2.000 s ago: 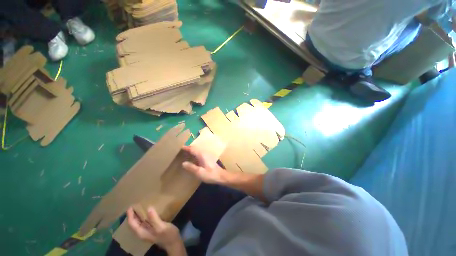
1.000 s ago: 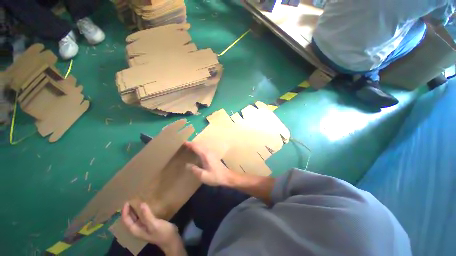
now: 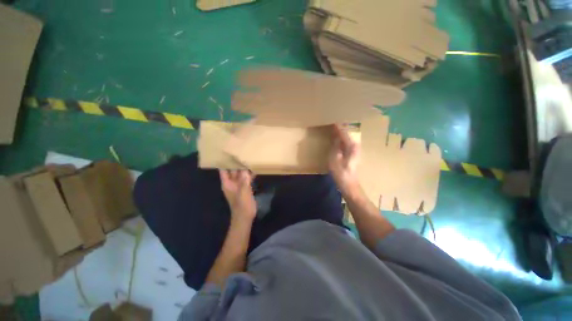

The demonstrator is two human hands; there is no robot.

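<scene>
A part-folded mailer box point(image 3: 282, 147) is held over my lap, with its long walls raised into a shallow tray. Its lid panel point(image 3: 313, 97), with rounded flaps, stands out on the far side and is blurred. My left hand point(image 3: 238, 185) grips the near left edge, by a flap folded partly inward. My right hand point(image 3: 343, 153) holds the right end, fingers at the far corner. A flat box blank point(image 3: 404, 172) lies on the floor at my right, partly behind my right arm.
A stack of blanks point(image 3: 376, 37) sits beyond the lid. Folded boxes point(image 3: 56, 216) lie on a white sheet point(image 3: 160, 263) at left. A large carton point(image 3: 15, 69) stands far left. Striped tape point(image 3: 135, 114) crosses the green floor. At right are a pallet edge point(image 3: 533, 94) and part of a person point(image 3: 558, 185).
The view has swung left, bringing the white sheet and folded boxes in. The part-folded box now lies level across my lap, with its walls more raised. Both hands have moved with it.
</scene>
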